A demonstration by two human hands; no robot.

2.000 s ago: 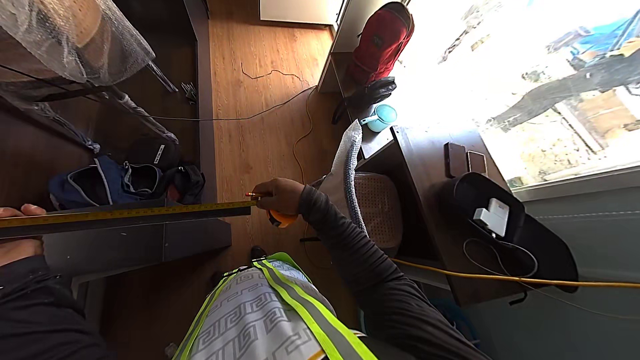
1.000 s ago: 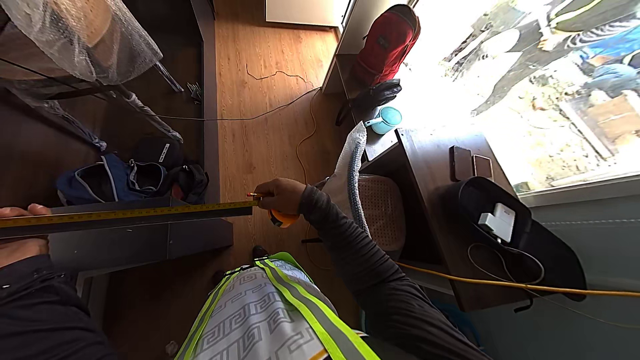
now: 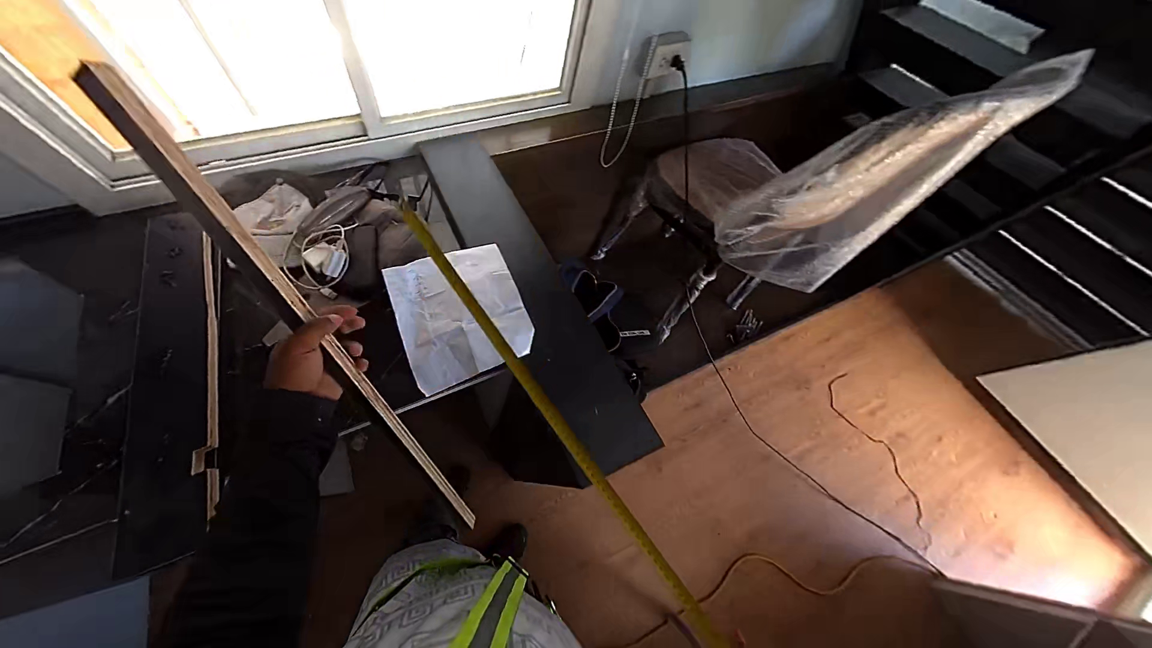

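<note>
My left hand is closed around a long, narrow strip of dark-faced plywood, its pale layered edge showing. The strip slants from the window side down to near my feet. To its right, an extended yellow tape measure blade crosses above a creased sheet of paper and a dark board. The blade's far end is near a pile of bags and cables; its near end runs out at the bottom edge. The tape case and my right hand are out of view.
Plastic-wrapped chairs stand beyond the dark board. A coiled white cable with a charger lies by the bags. More dark panels are at the left. Thin cords cross the wooden floor. A wall socket holds a plug.
The view has swung strongly toward the window and chairs. The plywood strip now stands apart from the tape blade in my left hand; before, the blade lay along a dark board. My right hand has left view.
</note>
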